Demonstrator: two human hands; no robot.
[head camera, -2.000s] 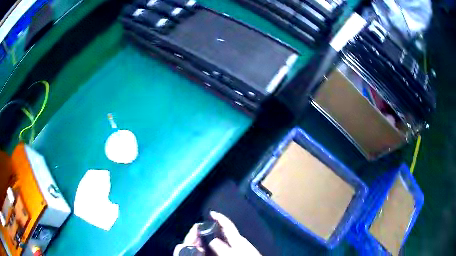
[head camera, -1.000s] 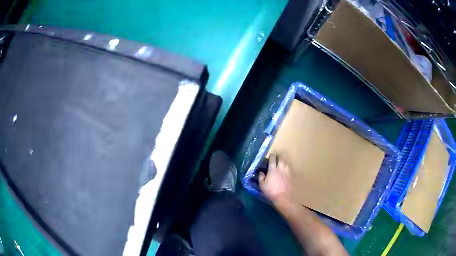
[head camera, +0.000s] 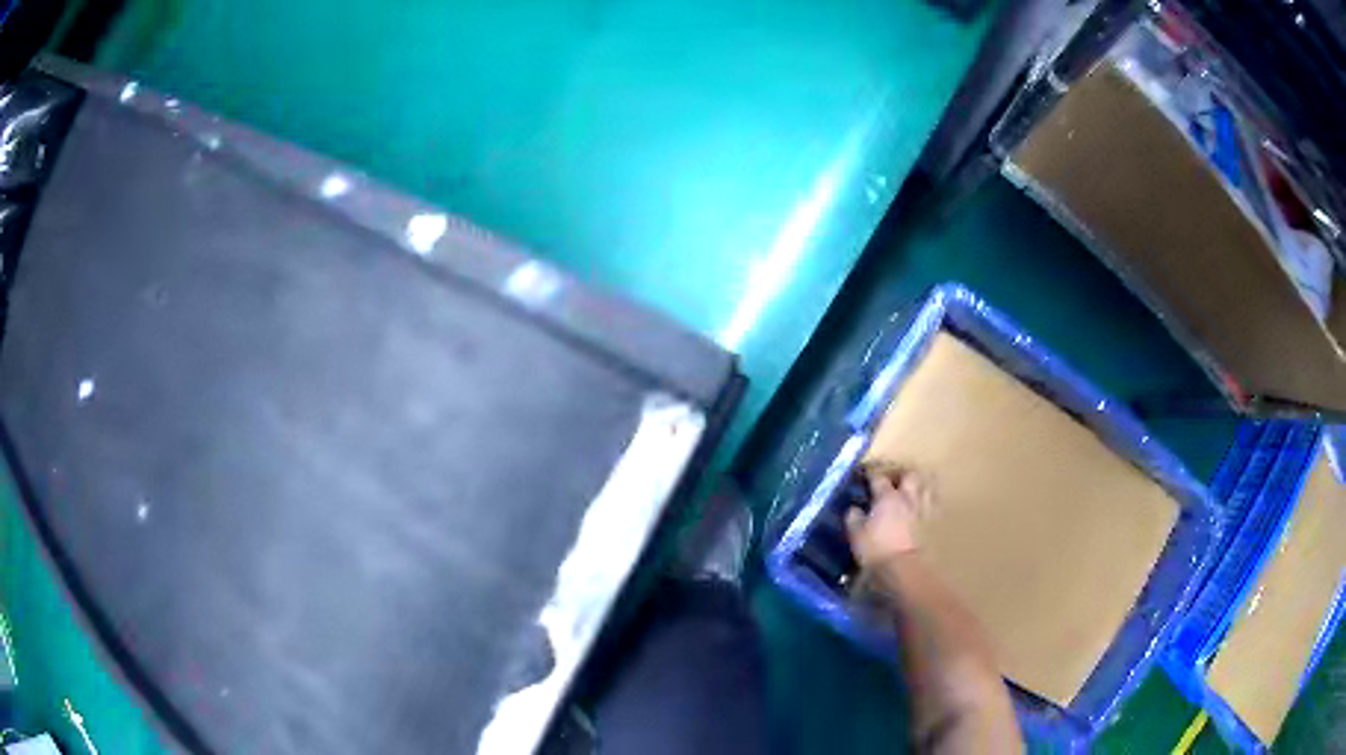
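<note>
My right hand (head camera: pixel 889 519) reaches into the blue plastic-wrapped crate (head camera: pixel 1085 395), at the left part of its inside. Its fingertips are at small dark pieces (head camera: pixel 834 553) lined along that side, beside a tan cardboard sheet (head camera: pixel 1033 509). The hand is small and blurred, so whether it grips a piece cannot be told. My left hand is out of the picture. A large black tray (head camera: pixel 325 443) with a white strip on its right edge fills the left foreground, very near the camera.
The shiny green bench mat (head camera: pixel 591 133) lies behind the tray. A box with a brown cardboard side (head camera: pixel 1166 207) stands at the upper right. Another blue crate (head camera: pixel 1255 516) with a tan sheet is at the right edge. A dark-clothed leg (head camera: pixel 687 671) shows at bottom centre.
Two seconds ago dark round pieces were held at bottom centre; since then my right hand has gone into the crate. The black tray now looms close at left. Over the last second the view shifted slightly.
</note>
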